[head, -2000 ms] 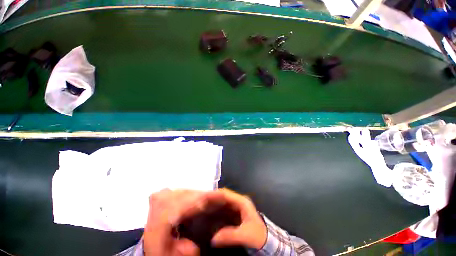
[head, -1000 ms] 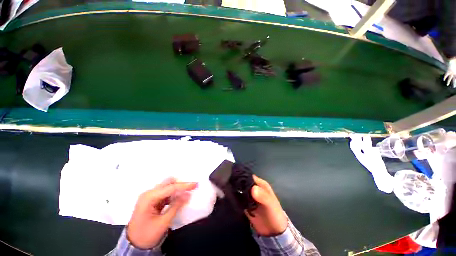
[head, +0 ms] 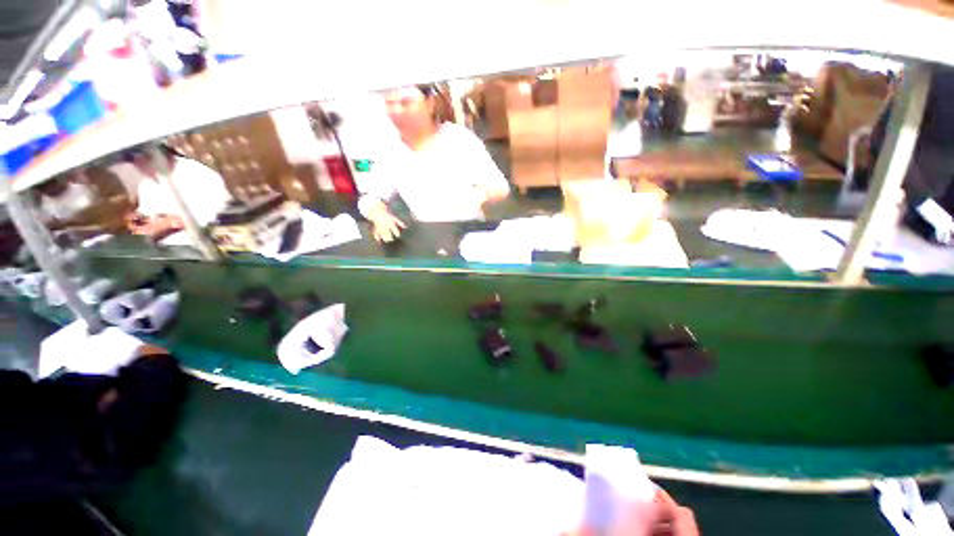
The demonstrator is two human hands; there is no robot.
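Note:
A white bag (head: 615,484) stands upright at the bottom edge, right of a flat white stack of bags (head: 450,492). My right hand (head: 669,515) is at its right side, blurred and cut off by the frame edge; its fingers appear closed on the bag. Whether the black adapter is inside is hidden. My left hand is not clearly in view. On the green belt (head: 418,325) lie several black adapters, one of them a dark block (head: 680,354), and a white bag (head: 314,339) with a dark thing at its mouth.
A teal rail (head: 502,431) runs between bench and belt. A person in white (head: 445,173) is across the belt, another farther left. A dark sleeve (head: 126,419) is at left. Metal posts (head: 889,173) hold an overhead shelf. A white strip (head: 910,508) lies at lower right.
The view has tilted up and turned left, showing the people and cartons. My hands have dropped mostly out of the frame. The black adapter seen earlier in my right hand no longer shows.

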